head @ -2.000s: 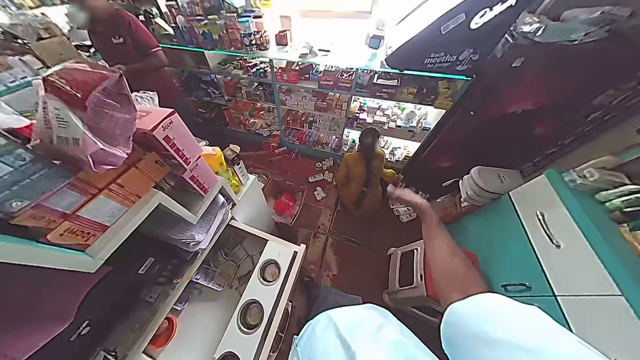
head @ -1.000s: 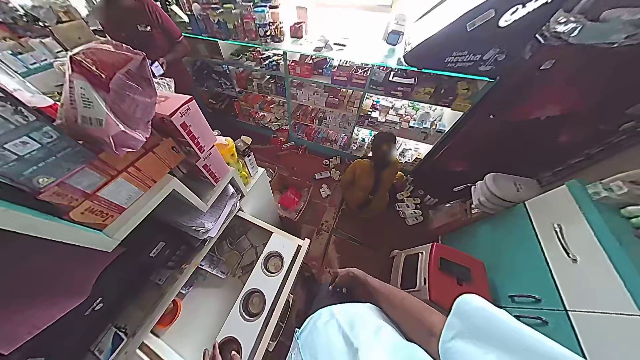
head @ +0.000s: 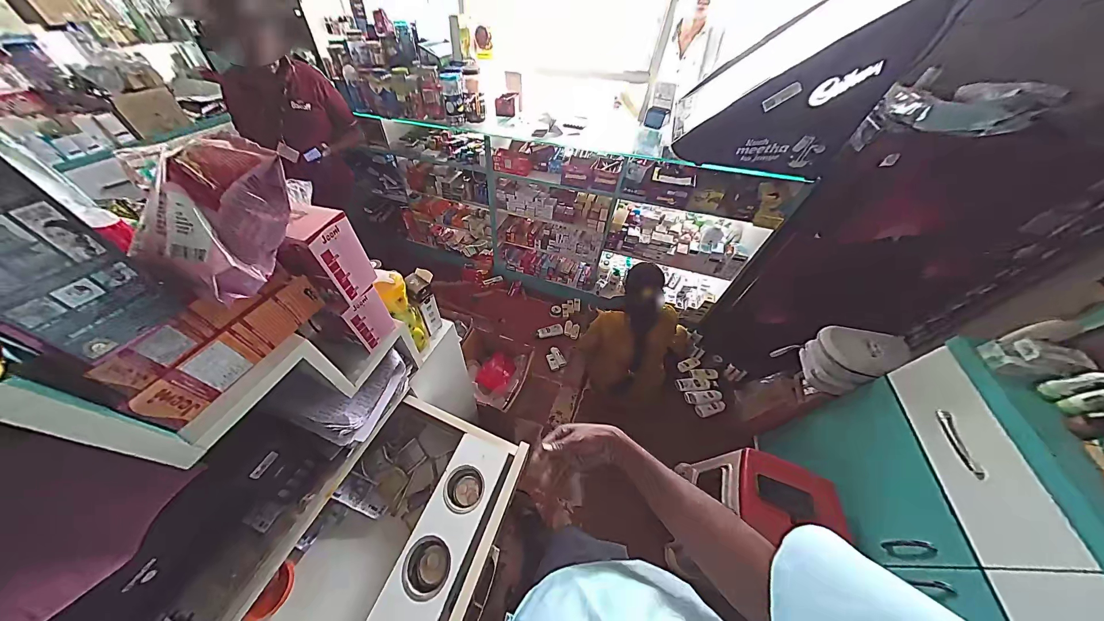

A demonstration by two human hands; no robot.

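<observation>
My right hand (head: 582,444) is beside the front edge of an open white drawer (head: 516,466), its fingers bent together; whether it holds something small cannot be told. The drawer holds round metal cups (head: 466,489) with what look like coins, loose notes or papers (head: 414,466) at the back, and an orange bowl (head: 272,593) at the near left. My left hand is out of the frame.
A person in yellow (head: 630,349) sits on the floor near white packs (head: 700,392) and a glass display counter (head: 552,185). Another person in maroon (head: 302,112) stands at the back left. A red and white stool (head: 780,492) and teal cabinets (head: 854,457) are right; stacked boxes (head: 332,263) are left.
My right arm, stretched forward two seconds ago, has come back toward the drawer. My left hand's fingers, seen at the drawer's near end one second ago, are out of view.
</observation>
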